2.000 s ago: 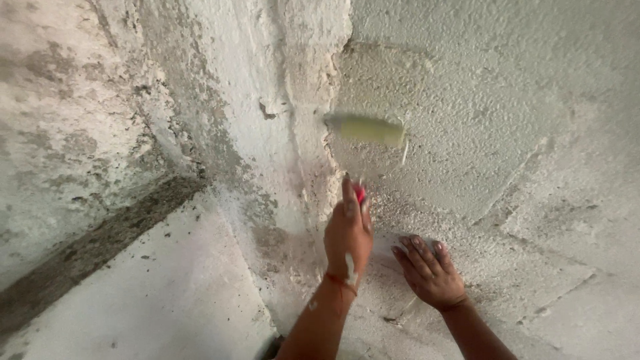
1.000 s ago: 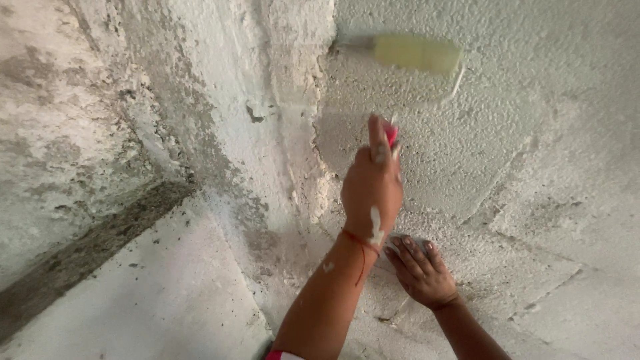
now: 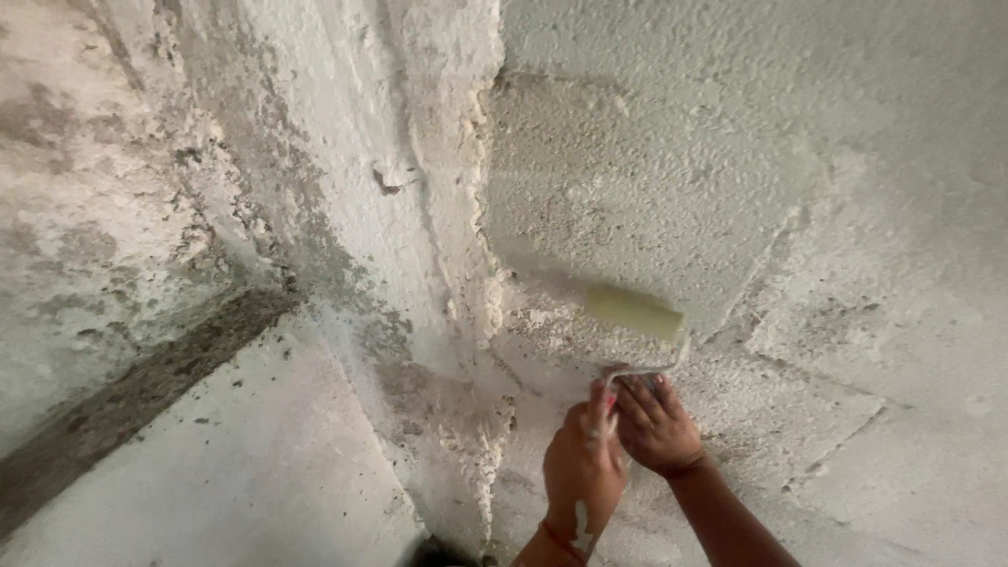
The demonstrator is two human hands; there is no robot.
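My left hand (image 3: 584, 465), with pale paint on the wrist and a thin cord around it, is closed on the pink handle of a paint roller. The roller's yellowish sleeve (image 3: 635, 312) is blurred and lies over the rough block wall (image 3: 677, 197), above both hands. Its bent wire frame (image 3: 650, 368) passes just above my right fingertips. My right hand (image 3: 660, 429) is beside the left one, its fingers laid on the wall and holding no tool that shows. Most of the roller handle is hidden by the left hand.
A ragged plaster edge (image 3: 478, 181) runs down the wall left of the roller. Further left are a stained, flaking wall (image 3: 87, 157), a dark rough ledge (image 3: 150, 386) and a smooth pale slab (image 3: 228, 472). Something dark (image 3: 441, 553) shows at the bottom edge.
The roller and my left hand went up the wall between the two earlier frames, and are now lower, close beside my right hand. My right hand has stayed at about the same spot.
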